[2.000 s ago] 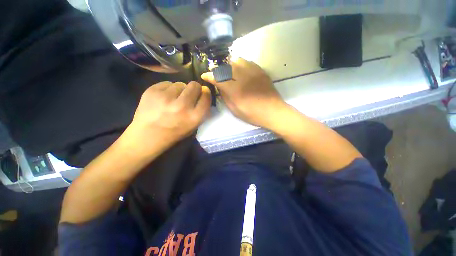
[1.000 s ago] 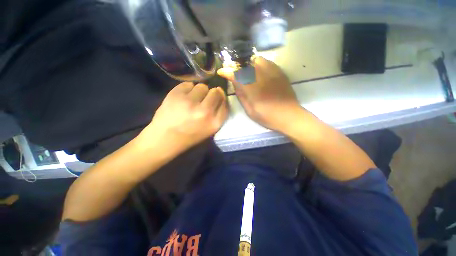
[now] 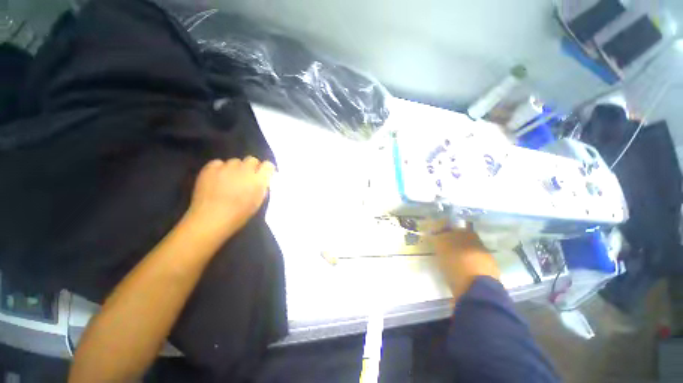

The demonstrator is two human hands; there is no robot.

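A large black garment (image 3: pixel 112 172) lies over the left of the sewing table (image 3: pixel 307 288) and hangs over its front edge. My left hand (image 3: pixel 232 191) is closed on the garment near its right edge, knuckles up. The white sewing machine head (image 3: pixel 479 168) stands right of the garment, apart from it. My right hand (image 3: pixel 457 247) is at the near side of the machine head, right of the needle area. Its fingers are partly hidden by the machine and blurred, so what they touch cannot be told.
Crumpled clear plastic over dark material (image 3: pixel 322 86) lies behind the table's middle. A slim dark tool (image 3: pixel 526 262) and a small parts tray (image 3: pixel 550 256) lie at the right end. A blue object (image 3: pixel 592 250) is beyond them. A cigarette (image 3: pixel 372 348) shows at bottom centre.
The view has shifted back and up, showing the machine's top. My left hand has left the needle area and moved left with the garment, which is now clear of the machine. My hands are apart.
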